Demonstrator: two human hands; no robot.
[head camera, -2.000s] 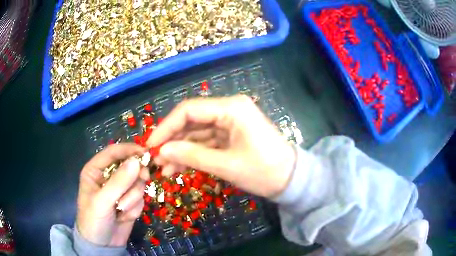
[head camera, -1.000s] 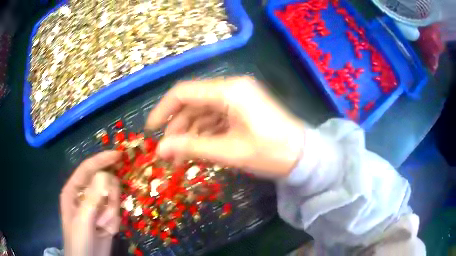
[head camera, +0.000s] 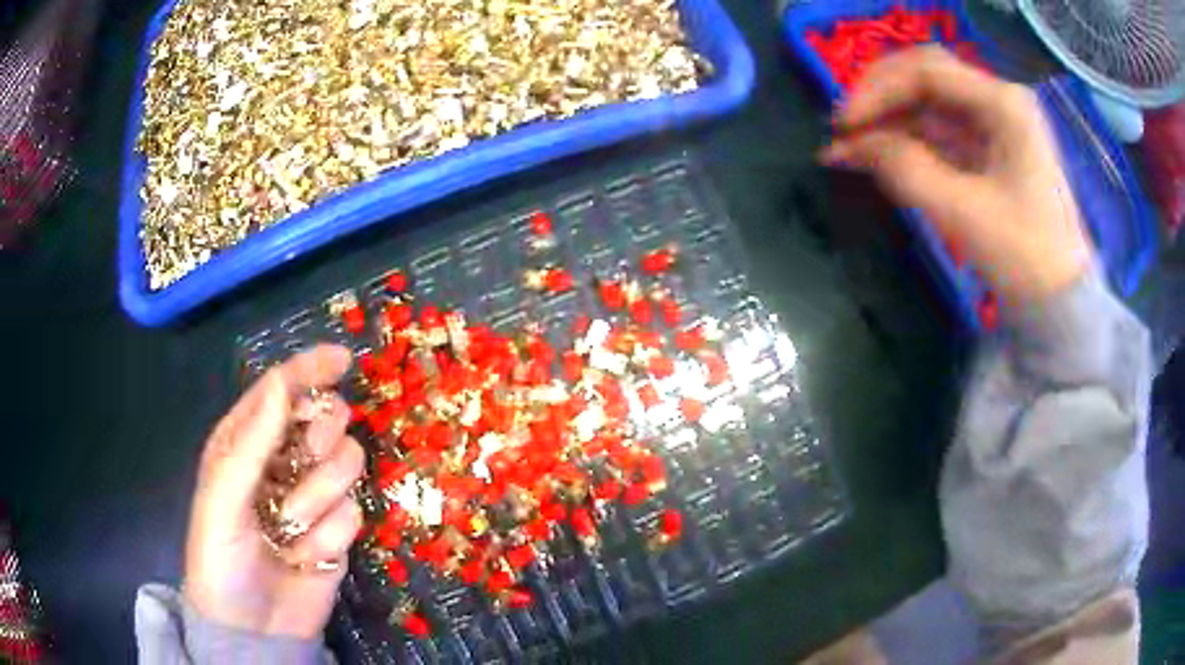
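My left hand (head camera: 280, 494) is at the lower left, beside the pile, with its fingers curled around several gold metal pieces (head camera: 280, 520). My right hand (head camera: 981, 163) is at the upper right, over the blue tray of red parts (head camera: 868, 55). Its thumb and forefinger are close together at the tray's left edge; whether they hold a small part cannot be told. Assembled pieces with red ends and gold metal (head camera: 520, 416) lie heaped on the clear blister tray (head camera: 767, 507). My right hand and sleeve hide much of the red parts.
The large blue tray (head camera: 442, 163) of gold and silver metal pieces is at the upper left. A small blue tray (head camera: 1105, 182) lies beside the red-part tray. A round white grille (head camera: 1124, 46) is at the top right. Blurred reddish things show at the left edge.
My right hand has moved from above the pile, near my left hand, to the red-part tray at the upper right. The pile is now uncovered. The view has also shifted.
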